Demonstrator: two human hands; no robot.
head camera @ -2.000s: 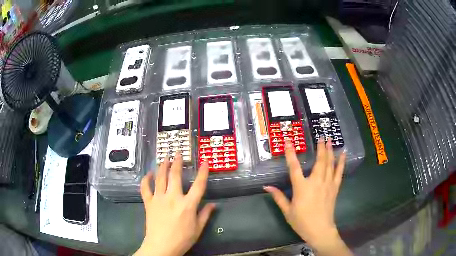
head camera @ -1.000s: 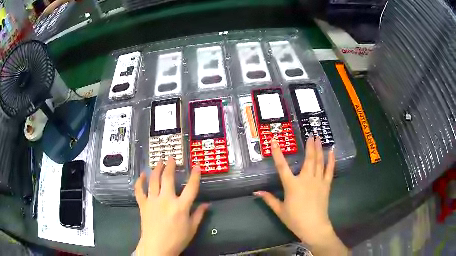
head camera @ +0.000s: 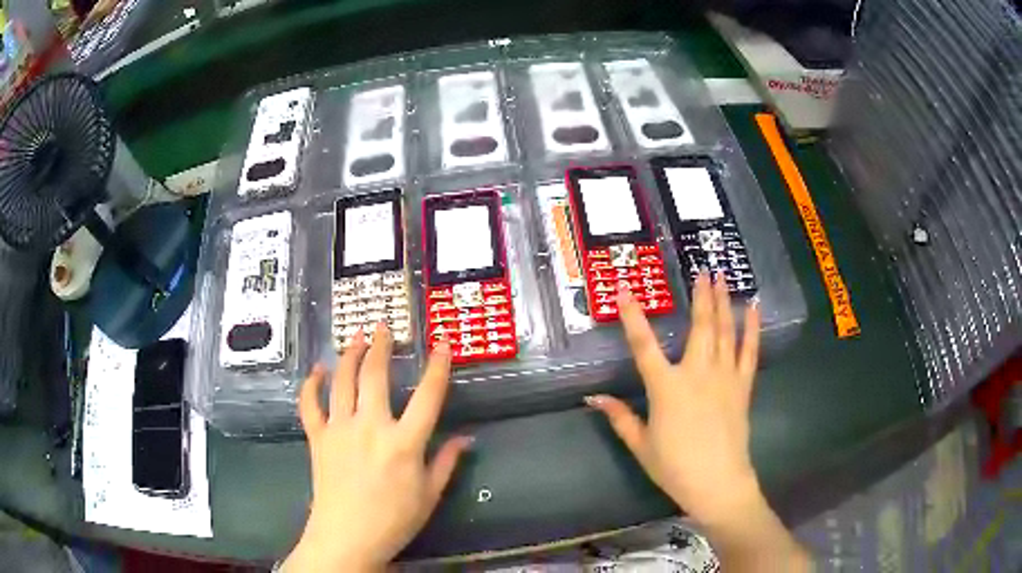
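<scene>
A clear blister tray (head camera: 448, 392) holds phones in two rows. In the front row a gold feature phone (head camera: 370, 269), a red feature phone (head camera: 468, 274), a second red feature phone (head camera: 619, 241) and a black feature phone (head camera: 704, 224) lie face up with white lit displays. My left hand (head camera: 375, 459) has its fingers spread, fingertips on the lower keys of the gold phone and the left red phone. My right hand (head camera: 700, 414) is spread, fingertips on the keys of the right red phone and the black phone. Neither hand grips anything.
Face-down phones (head camera: 258, 289) fill the left front pocket and back row. A smartphone (head camera: 159, 416) lies on a paper sheet (head camera: 107, 481) at left, below a desk fan (head camera: 56, 157). An orange strip (head camera: 805, 224) and a ridged tray stack (head camera: 941, 202) are at right.
The camera view has shifted, so tray and phones first slid left, then up in the picture. Both hands remain at the lower keys, with small finger shifts.
</scene>
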